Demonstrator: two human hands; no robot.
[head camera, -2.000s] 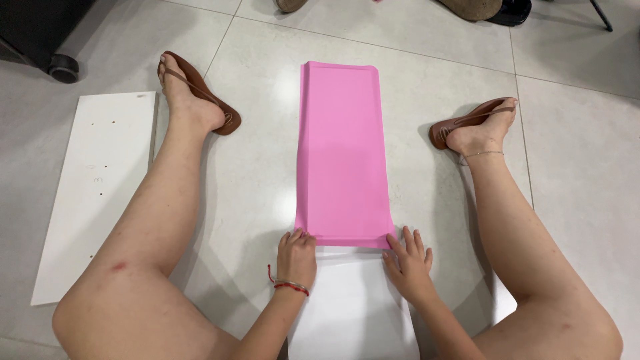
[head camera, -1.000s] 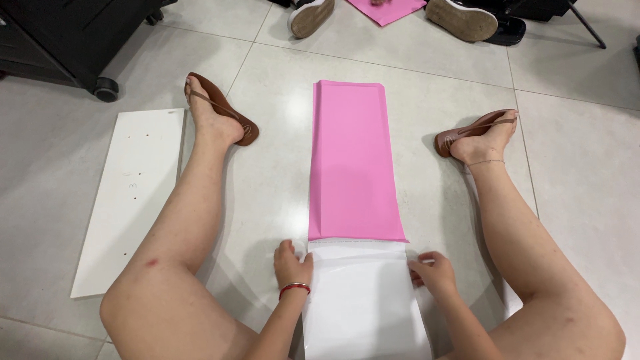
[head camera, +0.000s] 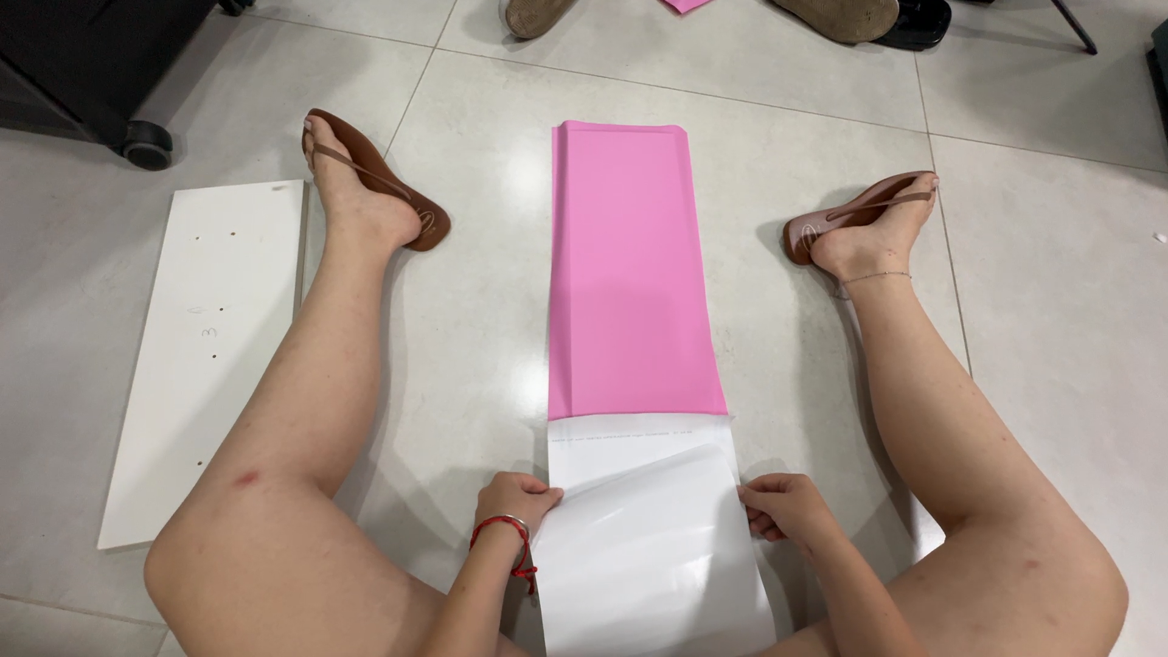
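A long pink sheet (head camera: 639, 274), with folded edges at its left and top, lies on the tiled floor between my legs. At its near end a glossy white sheet (head camera: 639, 547) continues toward me, with a strip of small print along its far edge and a raised fold below that. My left hand (head camera: 518, 500), with a red cord bracelet at the wrist, pinches the white sheet's left edge. On the other side, my right hand (head camera: 787, 507) has its thumb and forefinger closed on the right edge.
A white board (head camera: 201, 365) with small holes lies beside my left leg. Black wheeled furniture (head camera: 82, 73) stands at the upper left. Another person's shoe soles (head camera: 844, 14) and a bit of pink material (head camera: 686, 4) show at the top edge. My sandalled feet rest on either side.
Two seconds ago both hands were at the pink sheet's near corners; now they are lower, on the white sheet's edges. The right hand has closed on its edge. The view has shifted somewhat.
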